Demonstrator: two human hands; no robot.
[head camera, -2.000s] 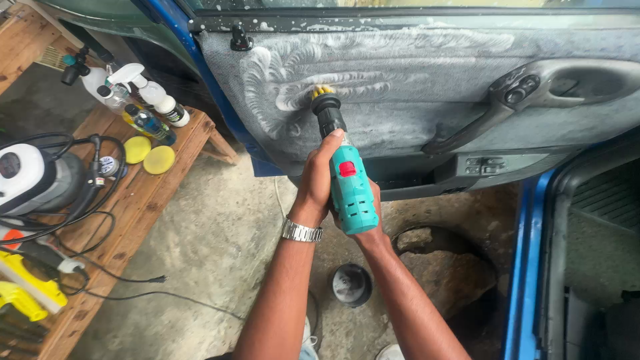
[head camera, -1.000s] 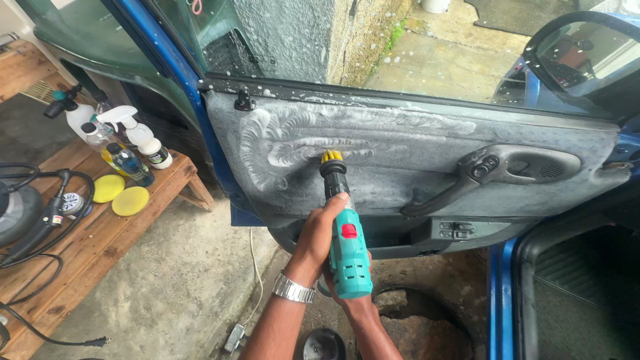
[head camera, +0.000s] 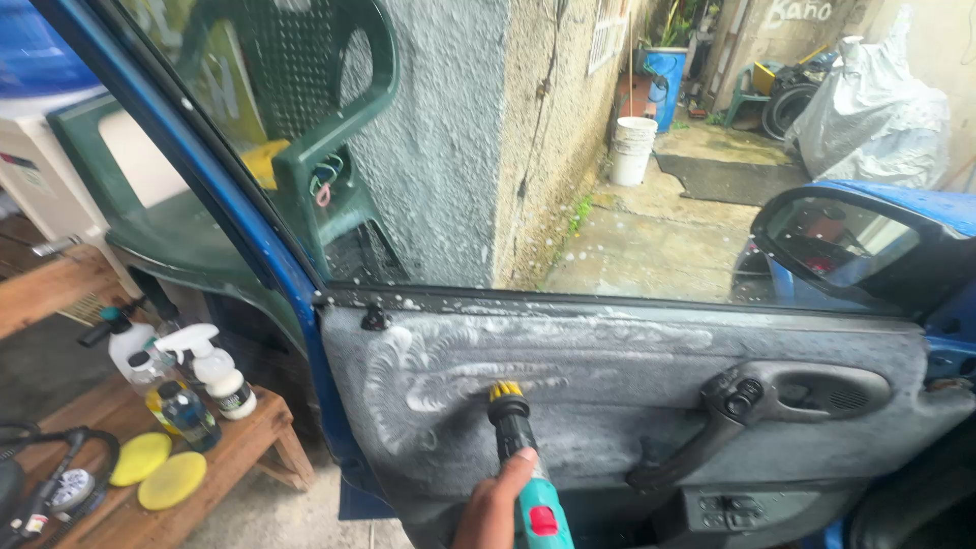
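My left hand (head camera: 496, 496) is closed around a teal and black power tool (head camera: 543, 512), its thumb along the dark neck. A yellow-bristled brush (head camera: 506, 391) at the tool's tip is at the grey fabric door panel (head camera: 610, 435). Whitish foam (head camera: 412, 358) with curved brush marks covers the panel's upper left part, around and above the brush. The tool's rear end is cut off by the bottom edge. My right hand is outside the view.
Right of the tool is the door's armrest handle (head camera: 686, 457), with window switches (head camera: 728, 511) below. The window glass and side mirror (head camera: 839, 236) are above. At the left, a wooden bench (head camera: 252, 450) holds bottles (head camera: 191, 415), yellow round pads (head camera: 172, 480) and black hoses.
The view has tilted up, bringing in more of the window and yard. My right arm and the wristwatch on my left arm have left the view. My left hand still holds the tool.
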